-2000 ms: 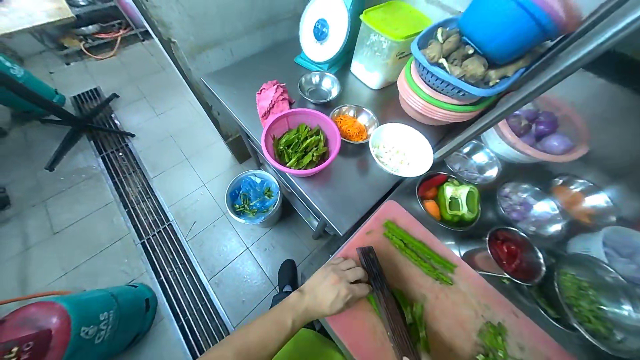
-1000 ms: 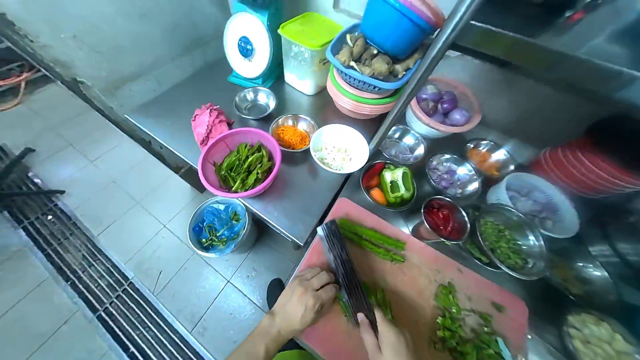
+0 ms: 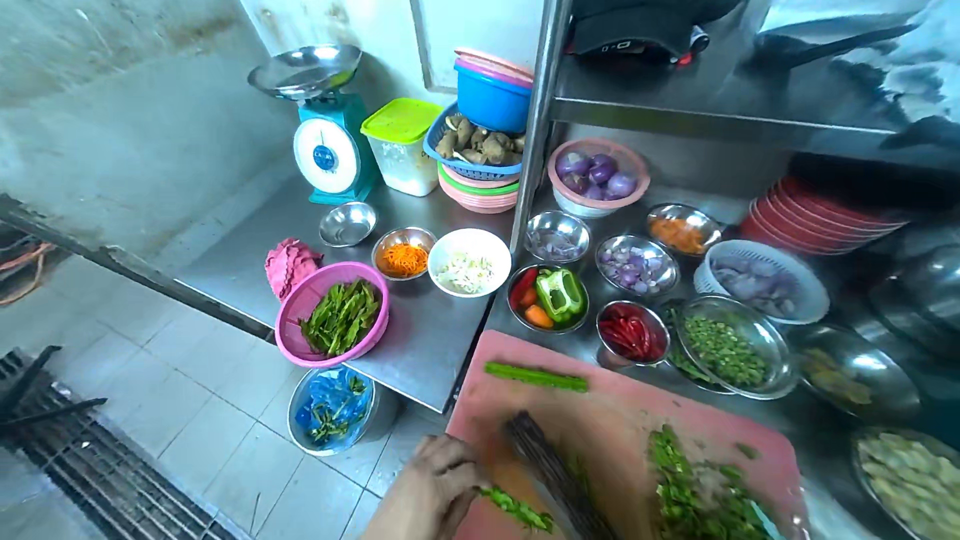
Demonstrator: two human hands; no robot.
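My left hand [image 3: 442, 484] is at the lower left edge of a pink cutting board [image 3: 622, 397], its fingers closed on a green bean pod [image 3: 517, 510]. Just right of it, a long, dark, blade-like tool [image 3: 559, 480] slants across the board, blurred, its lower end cut off by the frame. My right hand is out of view. Another length of green pod [image 3: 536, 376] lies near the board's upper left. Chopped greens [image 3: 690, 487] are spread over the right part, with a pale bluish edge of something at the bottom.
Beyond the board stand bowls of cut bell pepper [image 3: 562, 296], red chillies [image 3: 631, 334], chopped greens [image 3: 726, 352] and purple onions [image 3: 598, 176]. To the left are a pink basket [image 3: 379, 319] of green leaves, a bin [image 3: 300, 431] below, and a scale [image 3: 326, 154]. A metal shelf [image 3: 720, 120] overhangs the right.
Fewer green pods lie at the board's upper left than before. My right hand, seen at the dark tool one second ago, has left the frame. The view has shifted toward the right and up.
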